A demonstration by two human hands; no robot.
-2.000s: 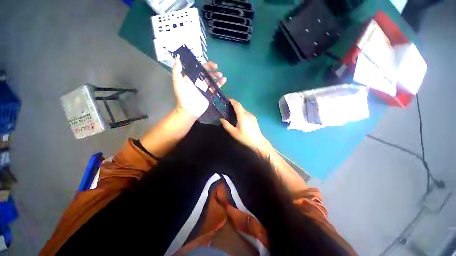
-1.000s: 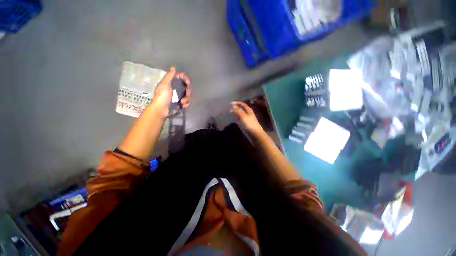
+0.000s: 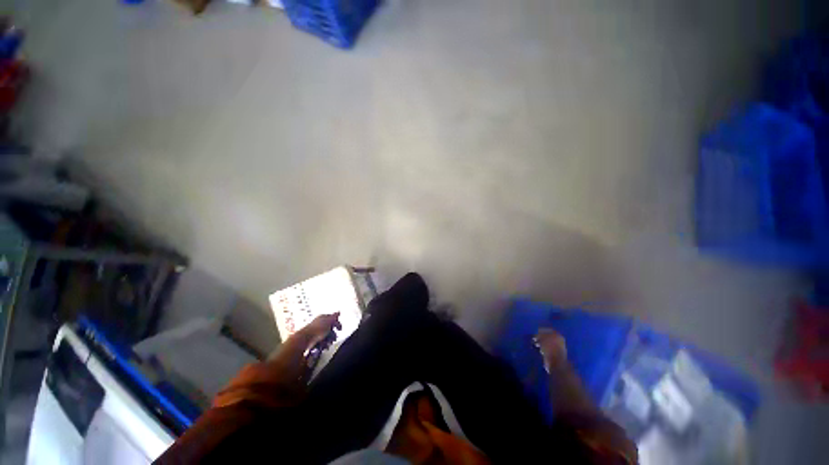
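Note:
My left hand point(image 3: 312, 334) is low left of centre, over a white stool seat with printed marks point(image 3: 314, 301). It holds a dark piece point(image 3: 323, 345), which fits the black panel from the earlier frames; only a small part shows beside the fingers and the rest is hidden. My right hand point(image 3: 549, 348) hangs at the lower right, small and blurred, above a blue bin. No object shows in it and its fingers look loosely apart.
Blue bins point(image 3: 582, 341) at the lower right hold white, wrapped items point(image 3: 677, 395). A large blue crate point(image 3: 759, 186) stands at the right, another point(image 3: 332, 18) at the top. A white-and-blue machine or cabinet point(image 3: 109, 409) is at the lower left, beside a dark metal frame point(image 3: 109, 259).
My view has turned away from the green bench to the floor and bins. My right hand has let go of the panel and moved away right; my left hand has moved lower in view.

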